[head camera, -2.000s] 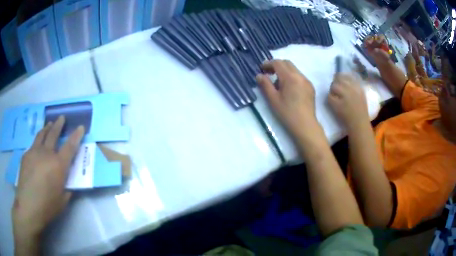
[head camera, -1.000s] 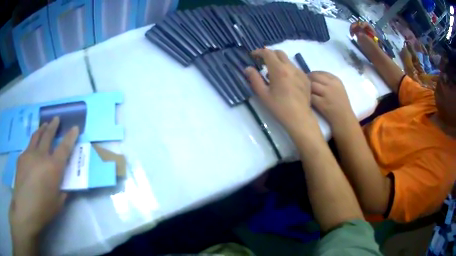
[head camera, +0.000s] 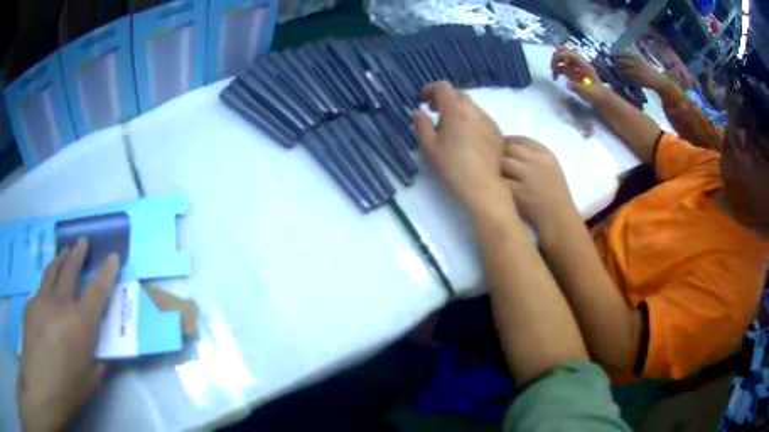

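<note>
A light blue and white flat carton blank (head camera: 158,251) lies at the left of the bench, with a dark device picture on it and a brown flap at its right edge. My left hand (head camera: 63,329) rests on it, fingers spread over the picture and white panel. Slim dark units (head camera: 346,169) lie overlapping in fanned rows at the centre. My right hand (head camera: 465,152) is at the right edge of the front units, thumb and fingertips apart with a pale gap between them. Its fingertips are close to the units; contact is unclear.
Several erected cartons (head camera: 97,91) stand in a row at the back left. A clear plastic bag (head camera: 455,15) lies behind the units. A person in an orange top (head camera: 683,278) sits close on the right, one hand (head camera: 540,181) against my right wrist. Another person's arm (head camera: 687,110) shows beyond.
The view has shifted, so the bench items sit lower and further left. The neighbour's near hand has come in beside my right wrist. My left hand stays on the blank.
</note>
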